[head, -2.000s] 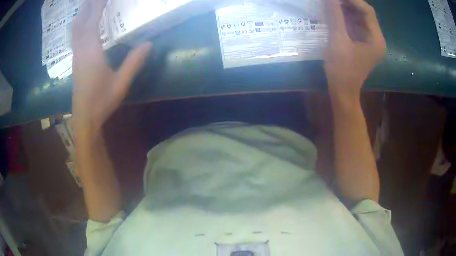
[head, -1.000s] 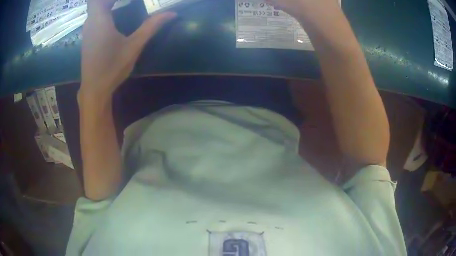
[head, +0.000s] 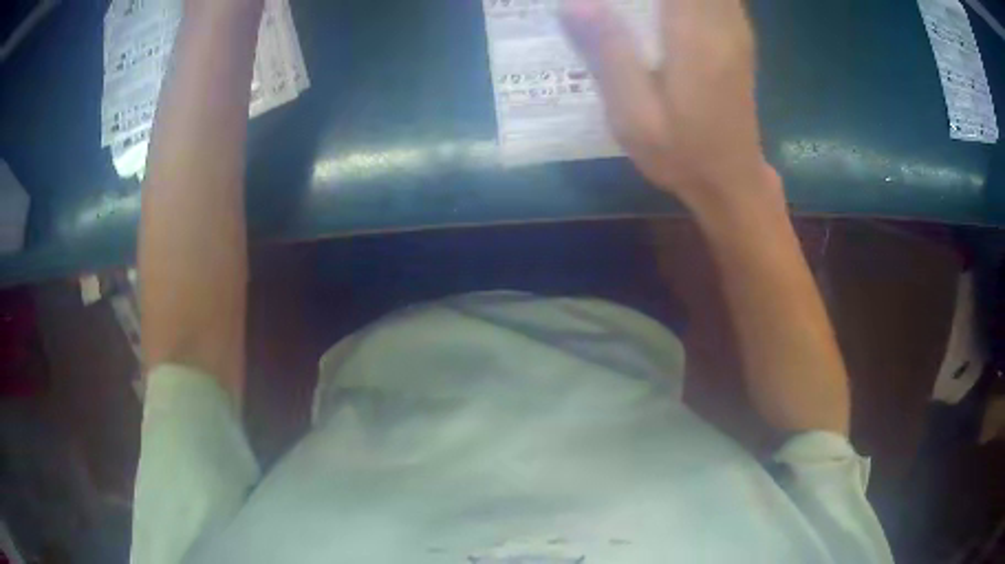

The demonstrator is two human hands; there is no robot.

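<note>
A printed leaflet sheet (head: 546, 116) lies on the dark green bench in front of me, its top cut off by the picture's edge. My right hand (head: 678, 94) is over the sheet's right part, fingers pointing up and left; whether it grips the paper cannot be told. My left arm reaches up over a stack of printed leaflets (head: 132, 83) at the left; my left hand is almost wholly beyond the top edge, only the wrist region showing. More sheets of the stack show right of that arm.
A narrow printed strip (head: 961, 77) lies on the bench at the far right. A white block (head: 11, 207) is at the far left edge. White pieces (head: 123, 314) and brown cardboard show below the bench at left. The bench front edge (head: 463, 226) runs across the view.
My left hand has moved up, mostly out of the picture, over the stack. The white paper that was beside it is out of view. My right hand's fingers now show over the middle sheet.
</note>
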